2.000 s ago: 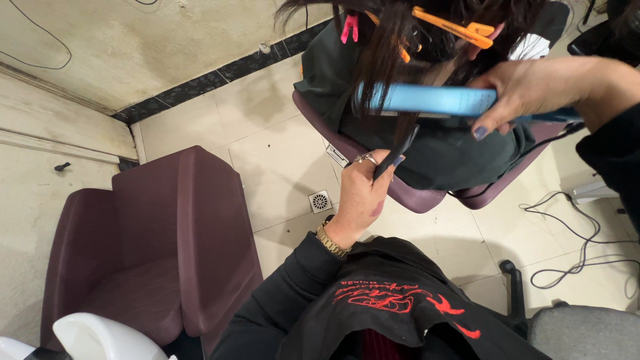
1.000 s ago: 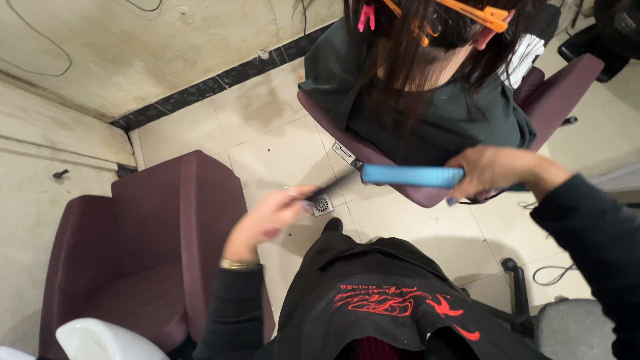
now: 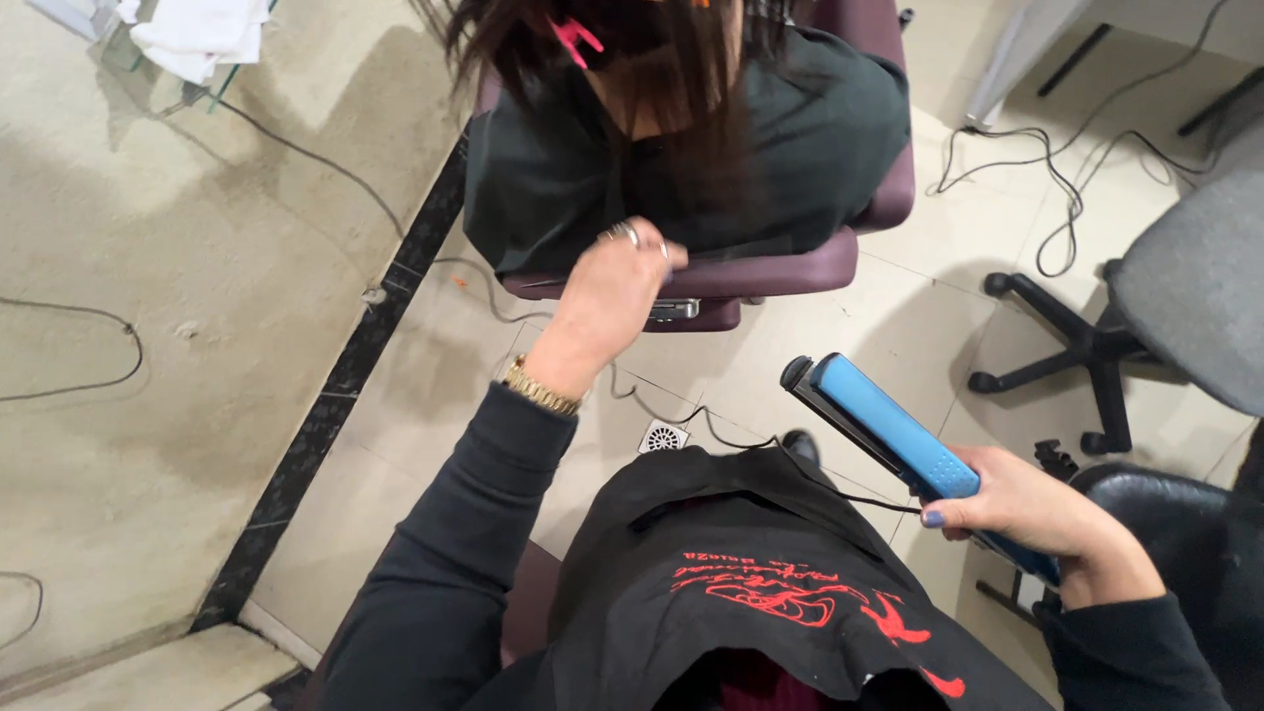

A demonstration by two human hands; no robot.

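My right hand (image 3: 1027,504) grips a blue hair straightener (image 3: 894,425) by its handle end, its two plates slightly apart, and a black cord runs off to the left. My left hand (image 3: 617,291) is blurred near the back of the salon chair (image 3: 780,275); whether its fingers hold anything cannot be told. Beyond it sits a person in a dark cape (image 3: 829,148), seen from behind. Their long dark hair (image 3: 716,94) hangs down the back, with a pink hair clip (image 3: 576,41) in it and a bit of orange clip at the top edge.
A grey wheeled stool (image 3: 1205,267) stands at the right, with a black chair (image 3: 1165,533) below it. Loose cables (image 3: 1057,183) lie on the floor at the upper right. The wall (image 3: 197,296) is at the left, and a floor drain (image 3: 663,435) lies between me and the chair.
The straightener, at the hair two seconds ago, is now lower right, away from it. The dark comb seen in my left hand earlier no longer shows clearly. The view has shifted.
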